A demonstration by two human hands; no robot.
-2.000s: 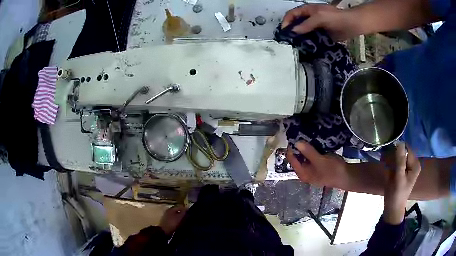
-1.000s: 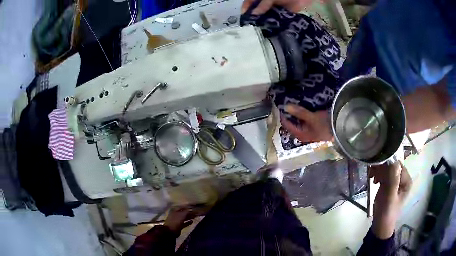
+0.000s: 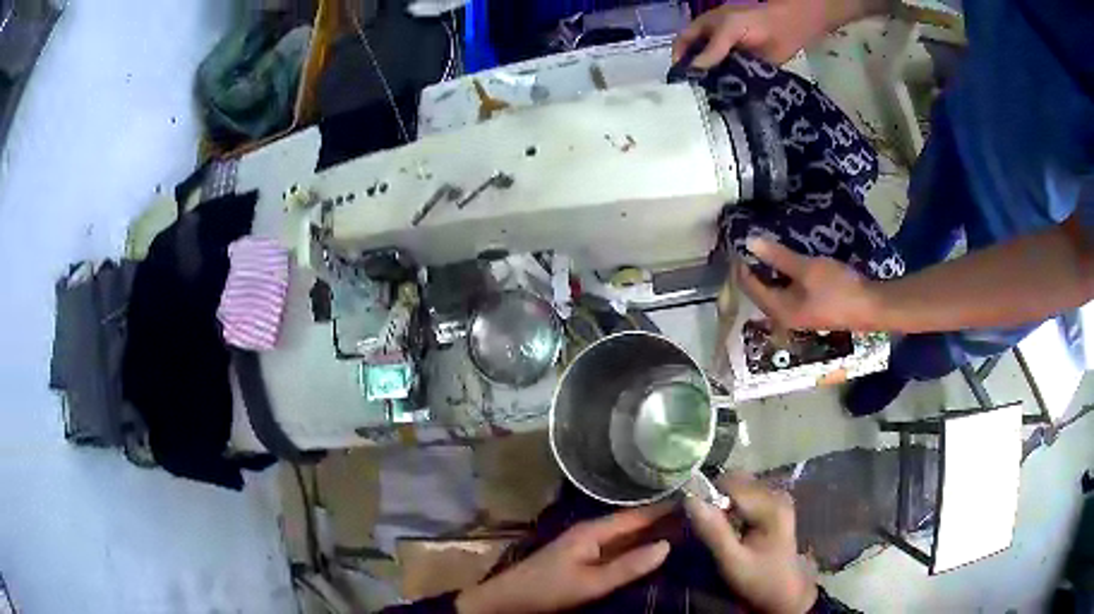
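Observation:
My right hand (image 3: 756, 540) grips the side handle of a shiny steel mug (image 3: 576, 420) with some clear liquid at its bottom. My left hand (image 3: 573, 561) is open, palm turned up, just below the mug's lower rim; whether it touches the mug I cannot tell. The mug is above the near edge of the bed, to the right of a round steel bowl or lid (image 3: 514, 339). It hides most of the scissors (image 3: 584, 326). The cream sewing machine head (image 3: 540, 180) lies behind, with patterned dark cloth (image 3: 828, 156) around its handwheel end.
Another person's two hands (image 3: 806, 288) hold the patterned cloth at the right. A tray of bobbins (image 3: 786, 348) is below them. Pink striped cloth (image 3: 254, 292) and black fabric (image 3: 180, 348) lie at the left. A white-topped stool (image 3: 978, 486) stands at the lower right.
My right hand has brought the mug leftward and down from beside the handwheel to in front of me. My left hand has come up beside it. The view has shifted.

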